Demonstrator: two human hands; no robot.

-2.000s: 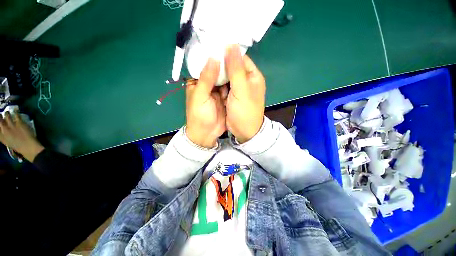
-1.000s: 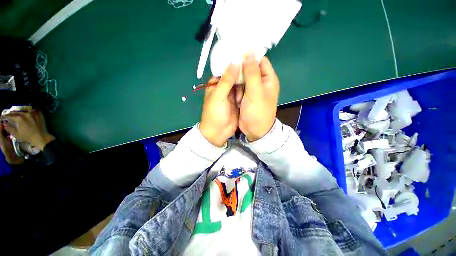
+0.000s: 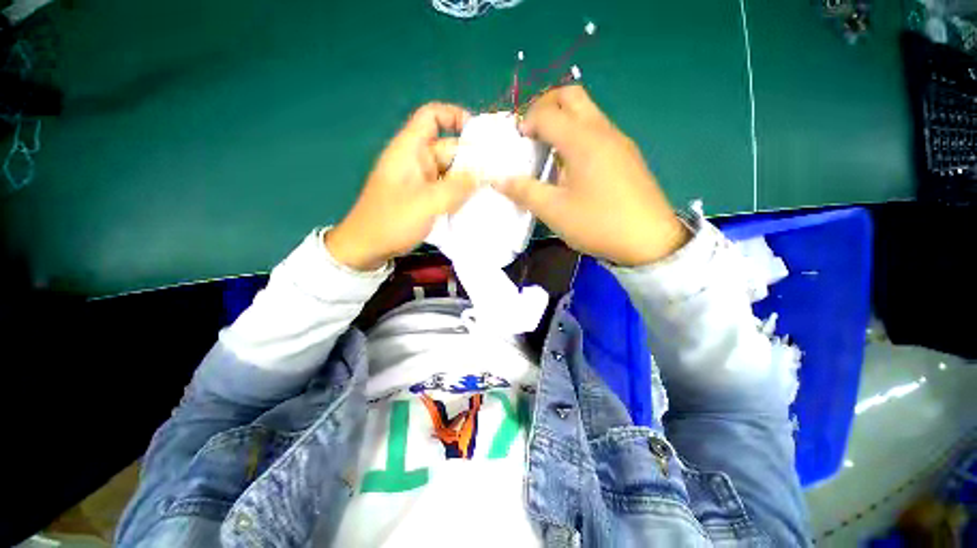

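A white camera housing is held between my two hands in front of my chest, over the bench's near edge. Its rounded part is at the top and a white bracket hangs down towards my shirt. My left hand grips its left side. My right hand grips its right side, with the fingertips at the top end. Thin red and dark wire leads with small white connectors stick out from the top, over the bench. The fine detail of the white surface is washed out.
The green bench has a white line on the right. White loops lie at its far side, and a small brown-silver cluster at far right. A blue bin with white parts stands right, partly behind my sleeve. A black ridged object is at right.
The housing has turned round: its wires now point away from me and its bracket towards me. It is nearer my body. My hands have moved apart to its two sides. The view has shifted right.
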